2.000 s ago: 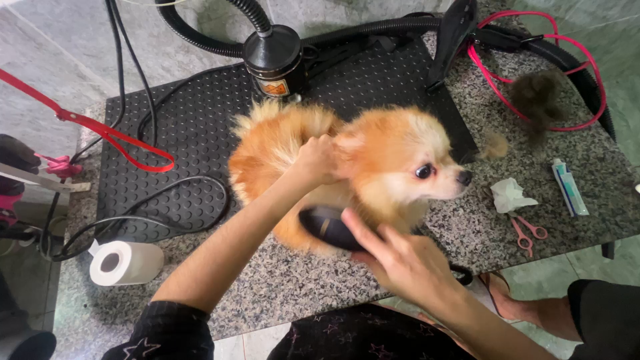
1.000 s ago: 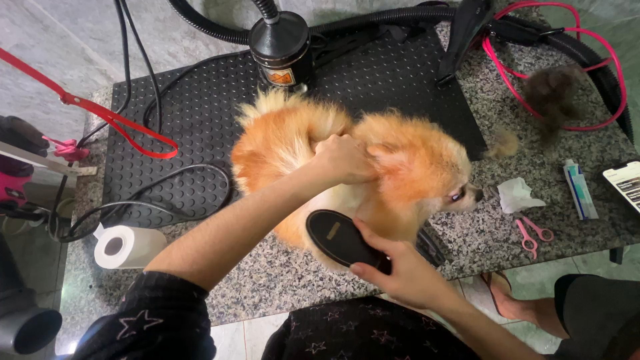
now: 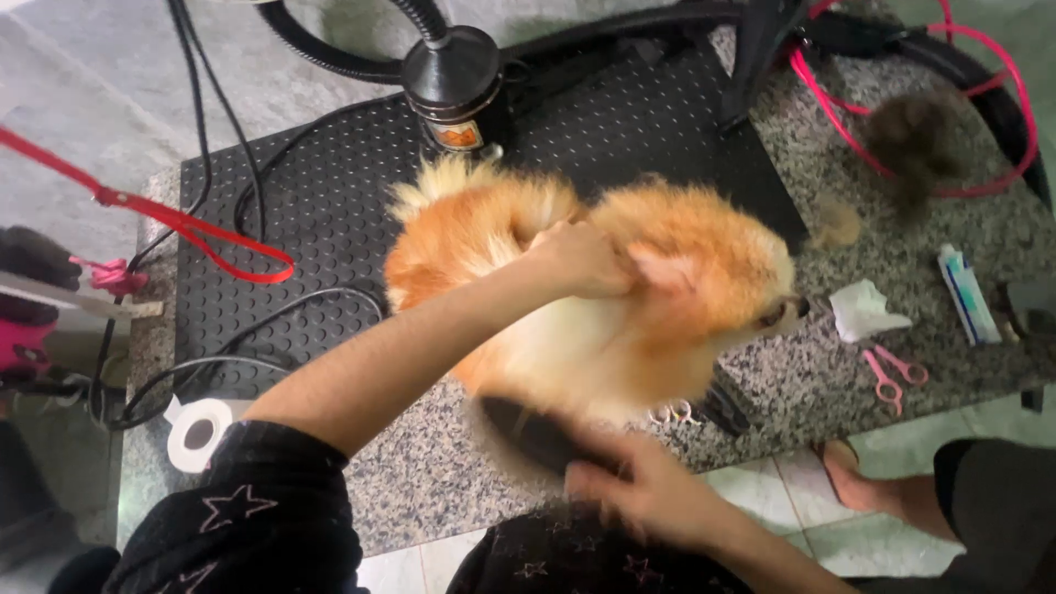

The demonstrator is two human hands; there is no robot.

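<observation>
An orange and cream, fluffy small dog [image 3: 701,239] stands on the grooming table, its head turned to the right. My left hand [image 3: 582,260] is closed on the fur behind its ear, at the neck and back. In my right hand [image 3: 643,478] is a black oval grooming brush [image 3: 532,437], blurred, held just below the dog's cream side; whether its bristles touch the coat I cannot tell. Pink-handled scissors [image 3: 891,379], a crumpled white tissue [image 3: 862,309] and a toothpaste-like tube [image 3: 967,293] lie to the right of the dog's muzzle.
A black dryer canister with hose [image 3: 452,74] stands behind the dog on the black rubber mat [image 3: 330,181]. A red strap loop [image 3: 239,256] hangs at left, near a white paper roll [image 3: 200,433]. Pink cord [image 3: 1019,99] and loose fur [image 3: 912,140] lie right. Another person's foot [image 3: 850,474] is below.
The brush in my right hand has moved down from the dog's side compared with one second ago. The dog's face, turned to the right and fully seen two seconds ago, is now mostly hidden by fur.
</observation>
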